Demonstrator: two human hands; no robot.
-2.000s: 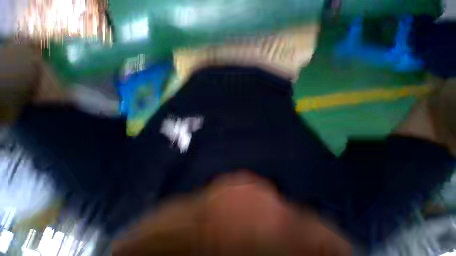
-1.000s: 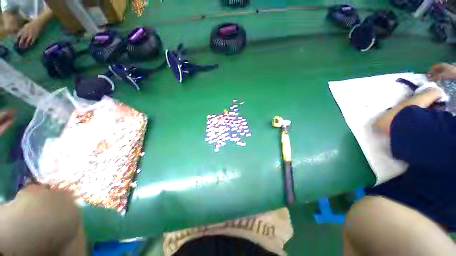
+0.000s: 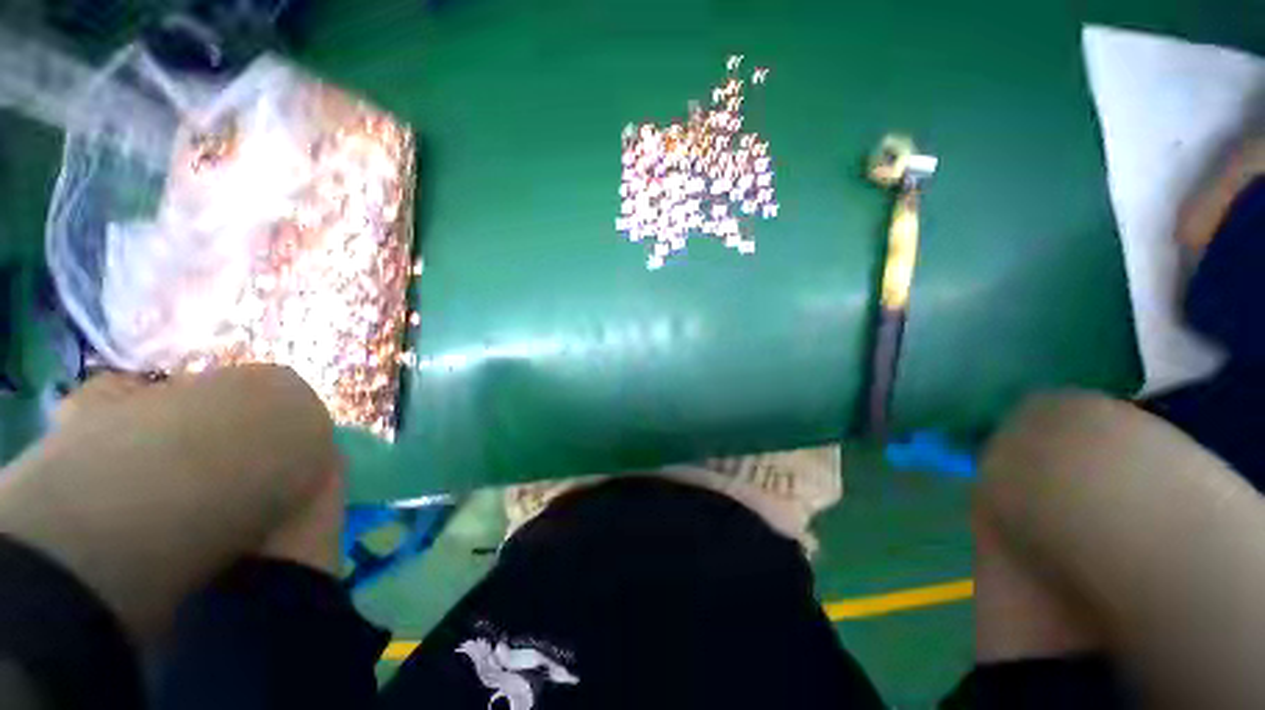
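A loose pile of small copper-coloured metal pieces (image 3: 694, 180) lies on the green table. To its right lies a two-faced mallet (image 3: 899, 264), head away from me, its dark handle end at the table's near edge. At left, a large clear plastic bag (image 3: 298, 229) is full of copper-coloured pieces. My bare, bent arms show at the lower left and lower right, slightly blurred. Both my hands are out of the picture. Nothing touches the mallet or the loose pile.
The shiny green table (image 3: 555, 402) has its near edge above my lap. A white sheet (image 3: 1172, 180) lies at the right, beside another person's blurred arm (image 3: 1221, 194). Brown printed material (image 3: 791, 479) shows below the edge. The floor has a yellow line (image 3: 902, 601).
The view has tilted down from the table's far side towards my lap since one second ago. The fan units are out of view. The mallet, pile and bag look unmoved on the table.
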